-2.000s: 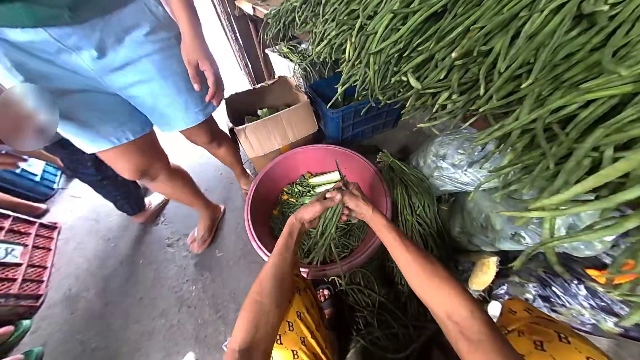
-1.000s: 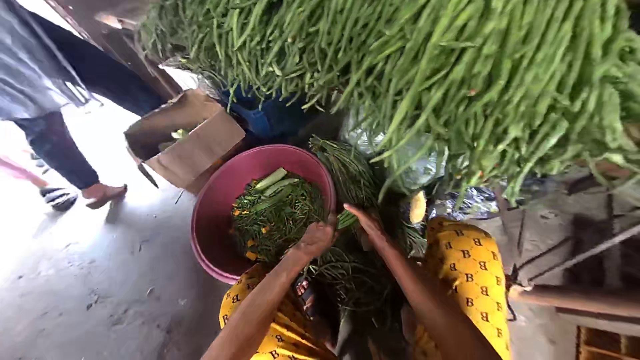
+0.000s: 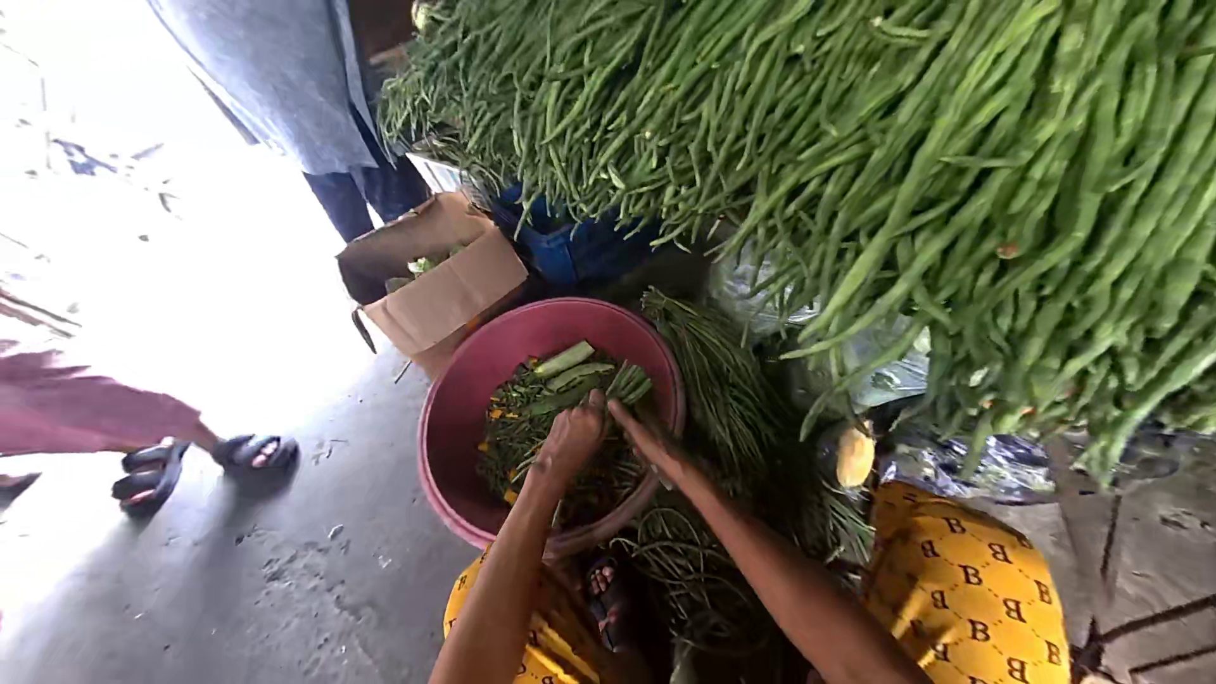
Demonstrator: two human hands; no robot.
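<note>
A pink plastic tub stands on the floor in front of me, with green stalks, trimmings and pale cut vegetable pieces inside. Over its middle, my left hand is closed around a small bunch of thin green stems. My right hand is beside it, fingers extended against the near side of the bunch; whether it also grips is unclear. The lower part of the bunch is hidden by the hands. A bundle of long green stems lies just right of the tub.
Long green beans are heaped high at upper right, overhanging plastic bags. Behind the tub are a cardboard box and a blue crate. One person in a grey garment stands beyond; another person's sandalled feet are at left.
Both hands have moved from the tub's right rim, where they were one second ago, to over its middle. The view has shifted. People at the left have changed position.
</note>
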